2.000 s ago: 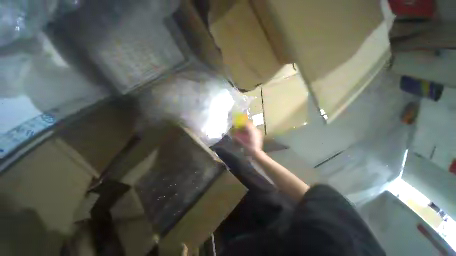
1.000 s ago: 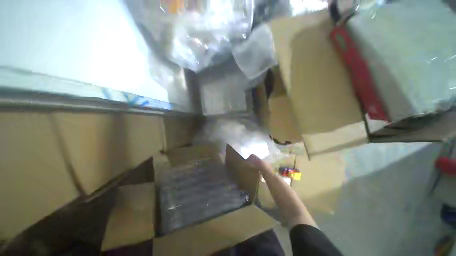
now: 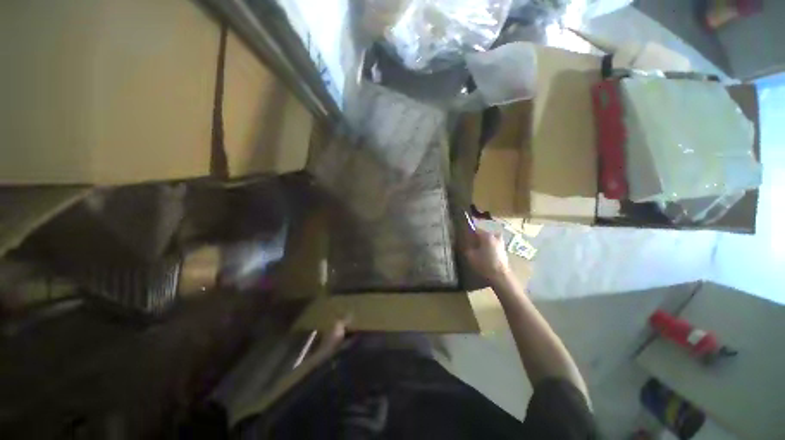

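An open brown carton (image 3: 398,313) lies in front of me. Grey-black packed items (image 3: 392,245) under clear film fill it. My right hand (image 3: 486,254) grips the carton's right side, with the forearm coming from the lower right. My left hand (image 3: 334,333) is small and blurred at the left end of the near flap, with its fingertips on the cardboard. The undersides of both hands are hidden. A greyish, see-through sheet or box (image 3: 396,129) shows blurred at the carton's far end.
Large brown cartons (image 3: 112,94) stand at the upper left. Clear plastic bags (image 3: 448,30) lie at the top. At the right are an open carton (image 3: 564,129) with a pale, film-wrapped block (image 3: 684,146), and a red fire extinguisher (image 3: 684,333). The lower left is dark and blurred.
My right hand was over the white film, then at the carton's right flap, and now grips its side. My left hand has come into view at the near flap. The view has turned.
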